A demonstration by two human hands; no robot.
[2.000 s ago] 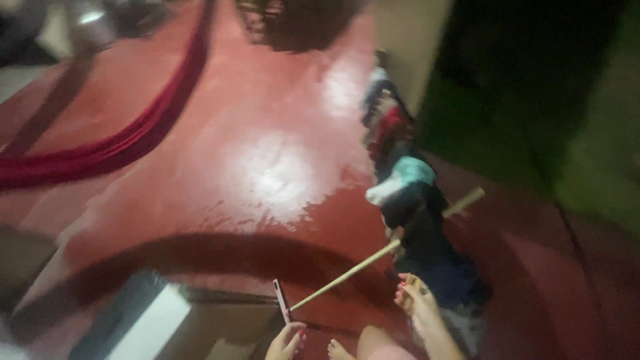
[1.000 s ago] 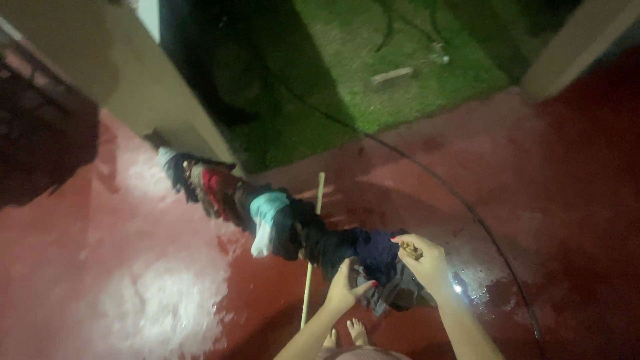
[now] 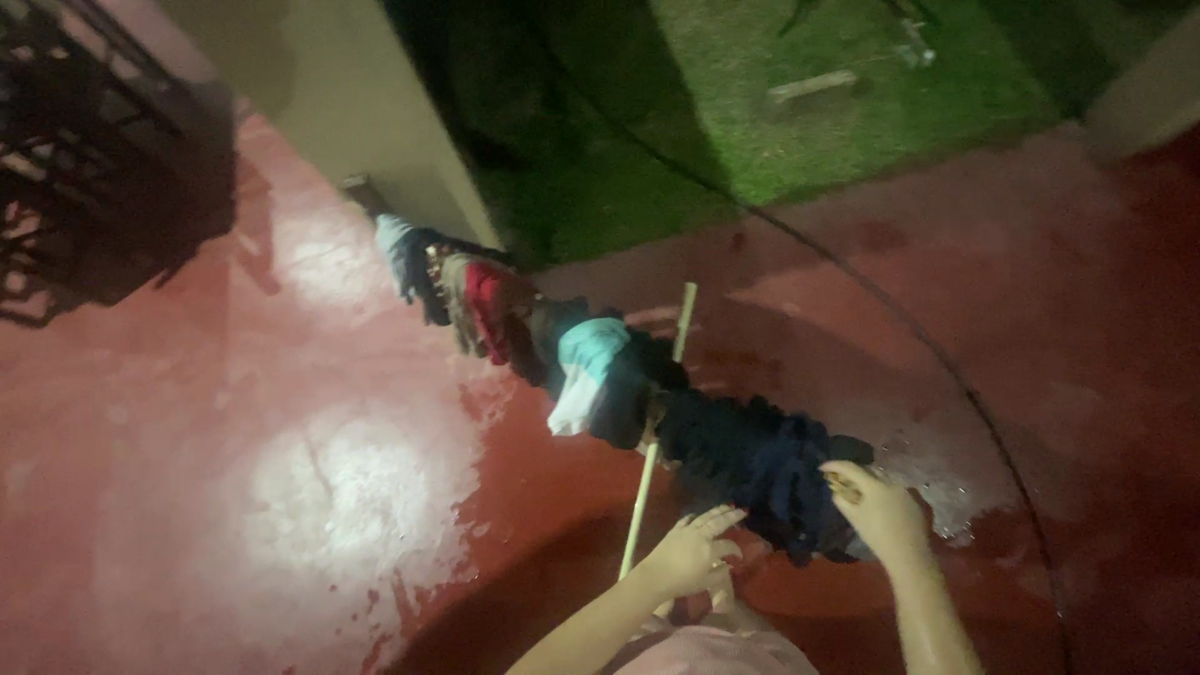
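A row of garments hangs or lies bunched from the pillar toward me; its support is hidden. Dark blue and black clothes (image 3: pixel 759 469) are at the near end, a turquoise and white garment (image 3: pixel 589 370) in the middle, a red one (image 3: pixel 487 309) farther off. My left hand (image 3: pixel 698 555) is beside the dark clothes with its fingers apart and nothing visible in it. My right hand (image 3: pixel 872 506), at the near end of the row, has its fingers curled around small brownish pieces, too blurred to name. A pale pole (image 3: pixel 640 506) passes across the row, partly hidden by the clothes.
A beige pillar (image 3: pixel 347 103) rises at the far end of the row. Dark stacked furniture or metalwork (image 3: pixel 84 159) is at upper left. A thin dark cable or hose (image 3: pixel 881 295) curves over the wet red floor (image 3: pixel 375 487). Grass (image 3: pixel 778 141) lies beyond, with a pale block (image 3: pixel 813 86).
The view has swung strongly toward the grass. Two seconds ago my left hand was at a narrow pinkish object away from the clothes; now it is beside the dark clothes without that object.
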